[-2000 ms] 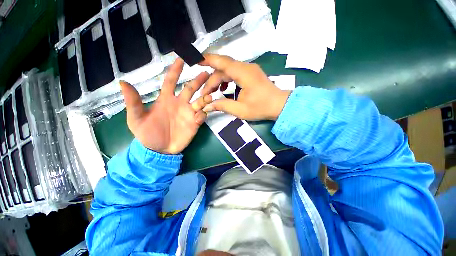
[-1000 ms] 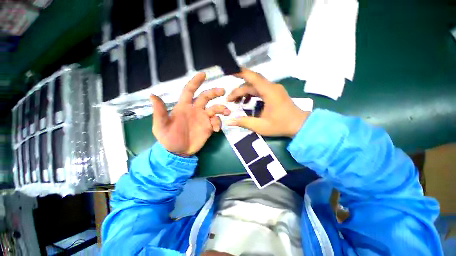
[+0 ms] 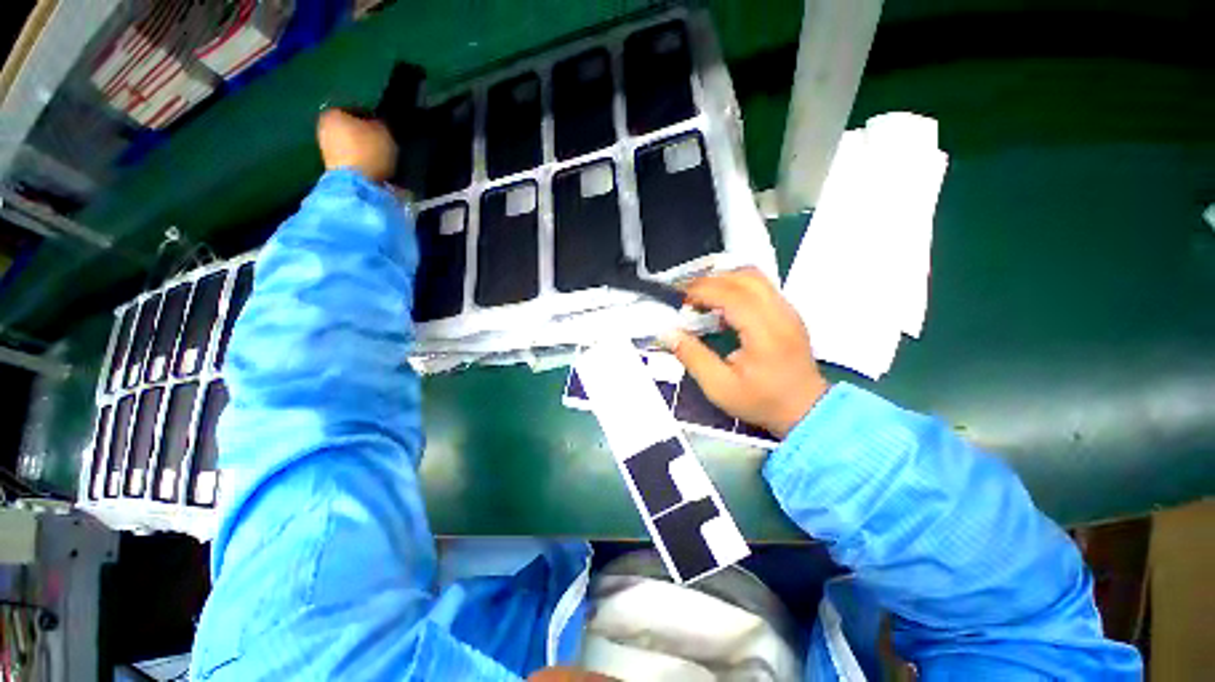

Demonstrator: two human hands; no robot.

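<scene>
My left hand (image 3: 357, 144) is at the far left corner of the blister tray (image 3: 526, 317), gripping a dark phone case (image 3: 403, 113) that stands tilted up there; its fingers are partly hidden. My right hand (image 3: 757, 349) pinches a thin black lining piece (image 3: 646, 284) between thumb and fingers at the tray's near edge, over a case in the front row. A white liner strip (image 3: 616, 400) slants from the tray towards my lap, with black notched pieces (image 3: 690, 536) on its near end. More liner with black pieces lies under my right hand.
Plain white liners (image 3: 873, 253) lie right of the tray. Another stack of filled trays (image 3: 149, 386) is at left, partly behind my left sleeve. A pale upright bar (image 3: 823, 100) stands behind the tray's right side. Printed packs (image 3: 173, 67) are at the far left.
My left hand has moved from beside the right hand, open, to the tray's far left, onto a case. My right hand still holds the black piece. The view has shifted, showing more of the tray.
</scene>
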